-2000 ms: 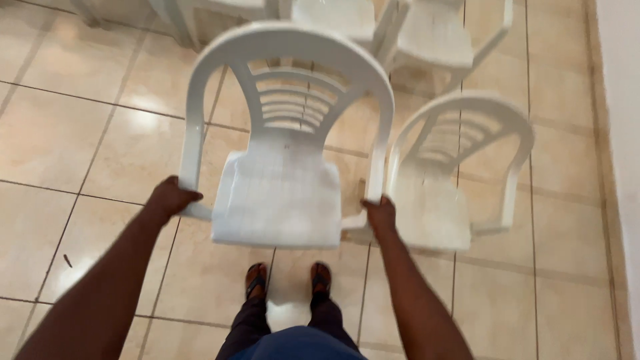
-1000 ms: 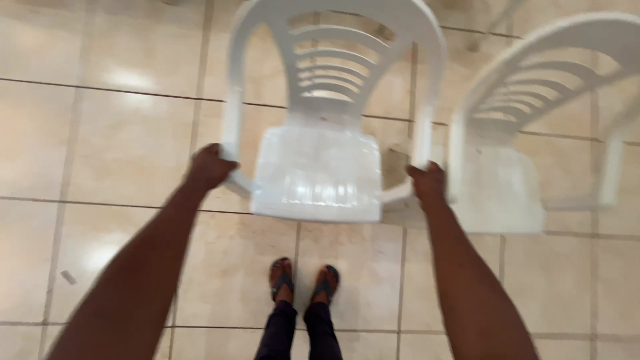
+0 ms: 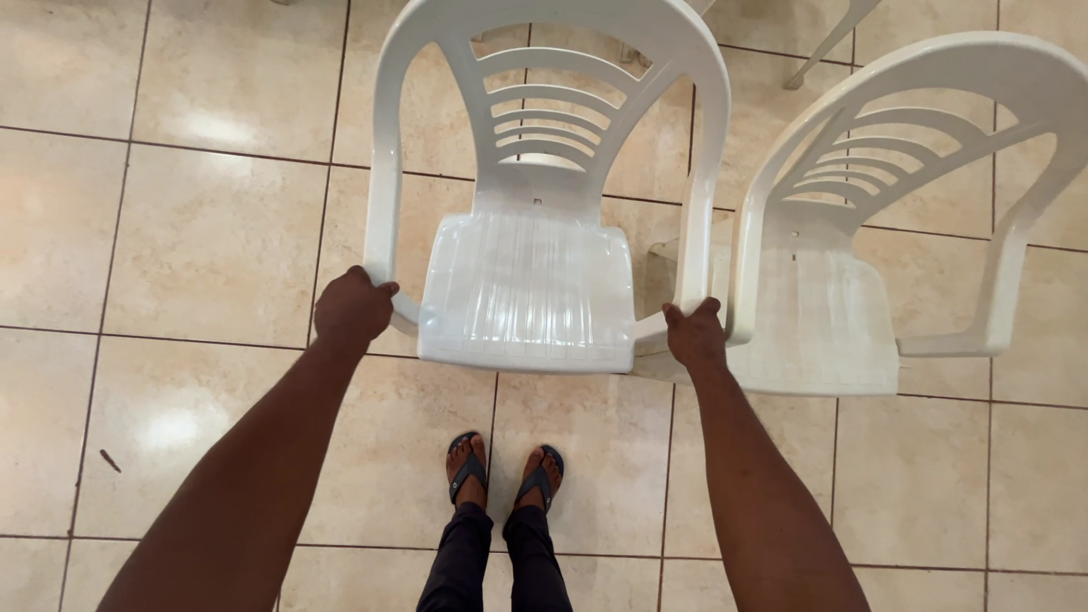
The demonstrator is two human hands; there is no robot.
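A white plastic armchair [image 3: 531,289] faces me, its slatted back away from me and its seat above my feet. My left hand [image 3: 353,306] grips the front of the armrest on the left side of the view. On the other armrest's front end, my right hand [image 3: 697,331] is closed, with the thumb on top. The chair's legs are hidden beneath the seat. Close beside my right hand stands a second white plastic armchair [image 3: 820,314], turned slightly; whether the two chairs touch, I cannot tell.
Tan floor tiles [image 3: 212,246] with dark joints lie all around. My feet in dark flip-flops [image 3: 467,467] stand just in front of the held chair. A white chair leg [image 3: 833,47] shows at the top right. A small dark scrap [image 3: 110,461] lies on the floor at the left.
Both hands keep their hold on the armrests. The view has shifted, and most of the other chairs seen at the top two seconds ago are out of frame.
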